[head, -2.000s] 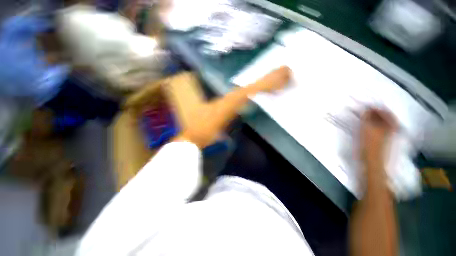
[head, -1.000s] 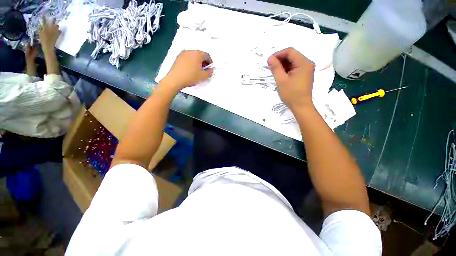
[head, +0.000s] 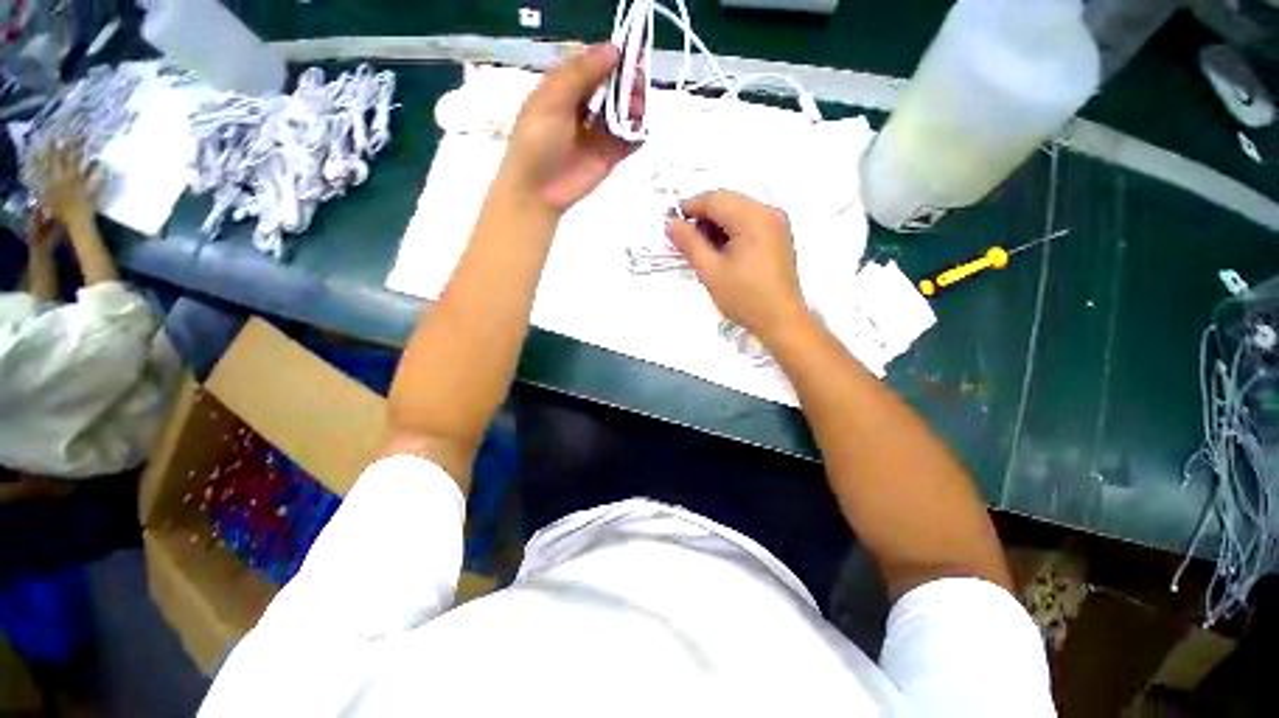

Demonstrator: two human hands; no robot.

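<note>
My left hand (head: 572, 133) is raised above the far edge of the white sheet (head: 463, 225). It holds a looped hank of white cable (head: 634, 70), with a loose end trailing right over the sheet. My right hand (head: 736, 253) is low over the middle of the sheet, thumb and fingertips pinched together at some thin white cables (head: 651, 258) lying there. Whether the fingers grip a cable cannot be made out. A small crumpled white wad (head: 477, 101) lies at the sheet's far left corner.
A large translucent bottle (head: 968, 119) stands beyond the sheet at right, a yellow screwdriver (head: 968, 268) beside it. A pile of bundled cables (head: 295, 147) lies left. Loose cables (head: 1234, 477) hang at far right. A carton (head: 295, 393) stands below left, near a person (head: 84, 372).
My left hand has moved up and to the right and now holds a looped cable hank. My right hand has lowered slightly toward the cables on the sheet.
</note>
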